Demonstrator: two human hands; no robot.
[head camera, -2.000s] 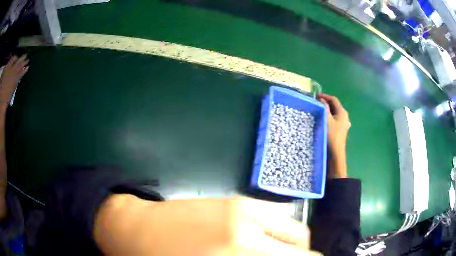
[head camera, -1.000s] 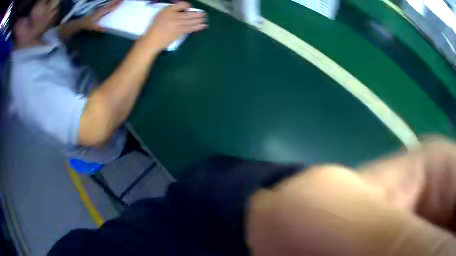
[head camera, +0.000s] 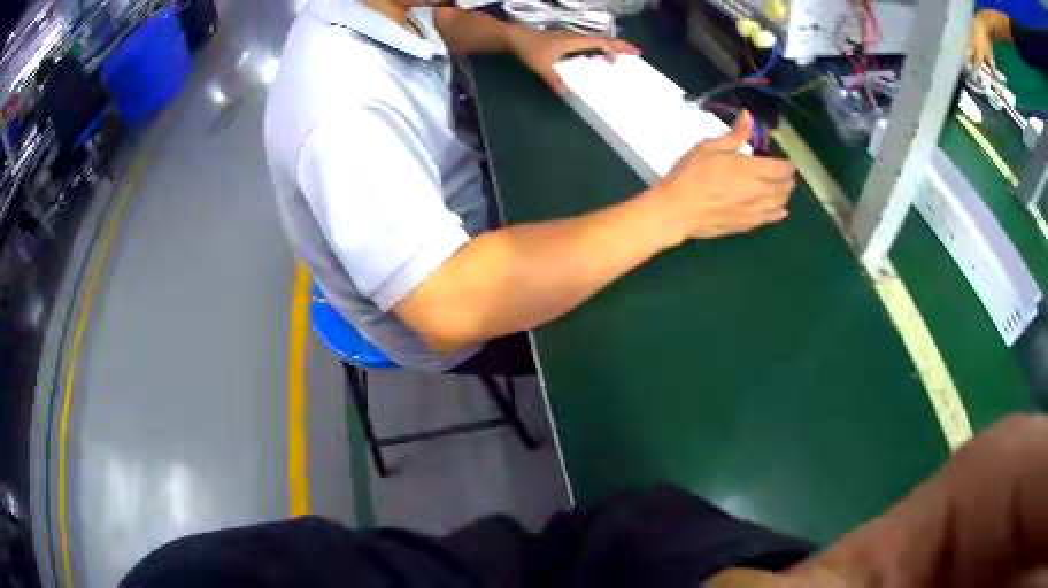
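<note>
My left hand (head camera: 960, 505) is large and blurred at the lower right, cut off by the frame edge; its fingers and anything in them cannot be made out. Its dark sleeve runs along the bottom edge. My right hand cannot be made out in view. A long white strip housing (head camera: 638, 113) lies on the dark green bench (head camera: 736, 356), between the two bare hands of a seated person in a light grey shirt.
A metal post (head camera: 908, 144) stands on the pale yellowish strip (head camera: 919, 345). Beyond it, a white slotted part (head camera: 971, 236) lies on the green conveyor. Wires lie near the post. The person sits on a blue stool (head camera: 345, 333); the grey floor has yellow lines.
The view has swung left, bringing in the seated person, floor and white housing. The blue parts tray seen two seconds ago is out of view, as is the hand beside it.
</note>
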